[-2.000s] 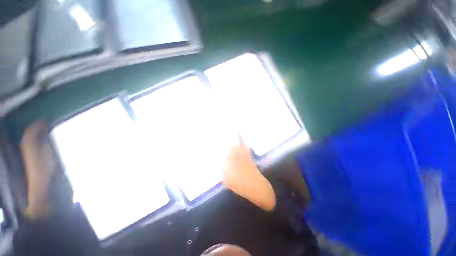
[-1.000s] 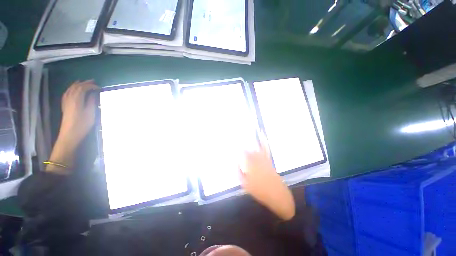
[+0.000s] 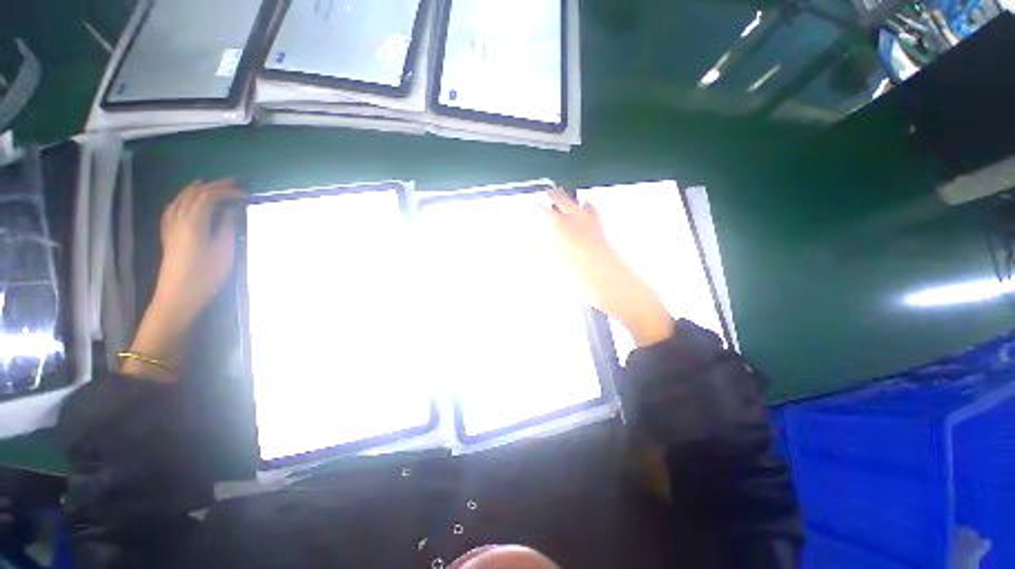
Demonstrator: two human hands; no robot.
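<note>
Three tablets lie in a row with glaring white screens: the left tablet [image 3: 340, 322], the middle tablet [image 3: 512, 322] and the right tablet [image 3: 657, 245]. Pale sheets stick out under them. My left hand [image 3: 198, 245] rests at the upper left edge of the left tablet, fingers bent over its corner; its grip is not clear. My right hand [image 3: 590, 250] lies over the gap between the middle and right tablets, fingertips near the middle tablet's upper right corner. Glare hides the fingertips' exact contact. My right sleeve covers the right tablet's lower part.
Three dimmer lit tablets [image 3: 503, 61] lie on pale sheets at the far side. Dark, film-covered tablets [image 3: 28, 278] are stacked at the left. The glossy green mat [image 3: 824, 245] extends right. Blue crates [image 3: 890, 478] stand at the lower right.
My right hand has moved up from the middle tablet's lower right to its upper right corner. My left hand stays at the left tablet's edge. The view has shifted slightly.
</note>
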